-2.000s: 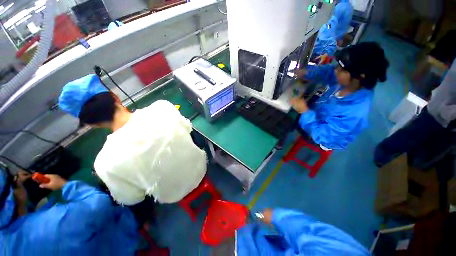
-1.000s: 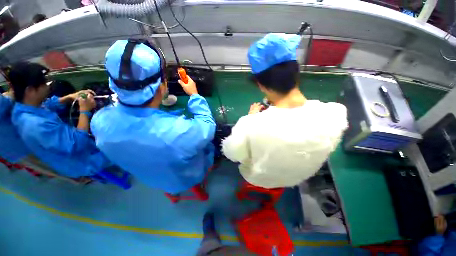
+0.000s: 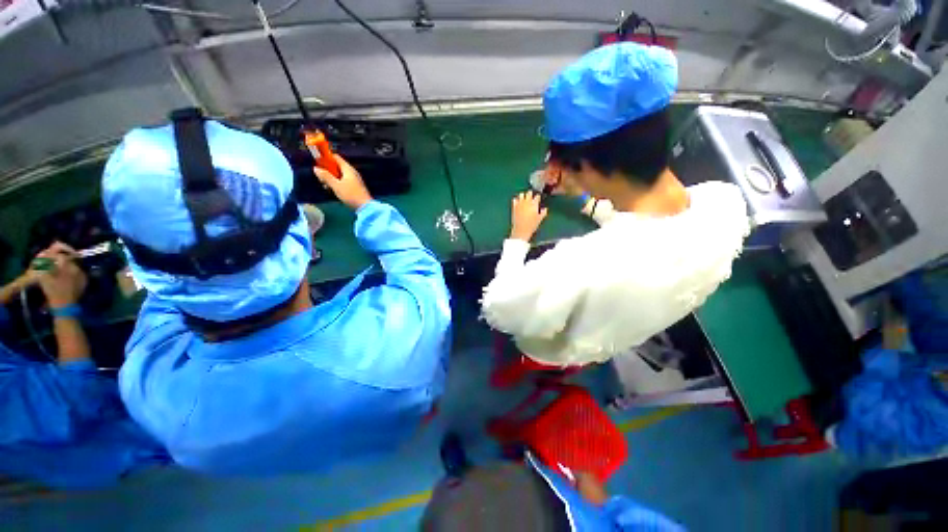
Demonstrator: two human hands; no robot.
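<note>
My right hand [image 3: 590, 488] shows small and blurred at the bottom edge, in a blue sleeve, beside the red plastic stool [image 3: 582, 431]. Whether it touches the stool or holds anything is unclear. My left hand is out of the picture. The stool stands behind a worker in a fluffy white top [image 3: 624, 275], who holds a small dark unit [image 3: 545, 189] in both hands at the bench. Another worker in a blue smock [image 3: 291, 384] grips an orange electric screwdriver [image 3: 322, 154] on a black cord.
The green-matted bench [image 3: 489, 166] runs across the top. It bears a black tray [image 3: 374, 156], scattered small white parts [image 3: 453, 222] and a silver instrument case [image 3: 748, 166]. A white machine [image 3: 904, 156] stands right. More blue-sleeved workers sit far left and right. A dark shoe [image 3: 453, 455] is below.
The view has swung left, then moved closer to the two middle workers. The white-topped worker's hands now show more clearly. My right hand shows again at the bottom edge.
</note>
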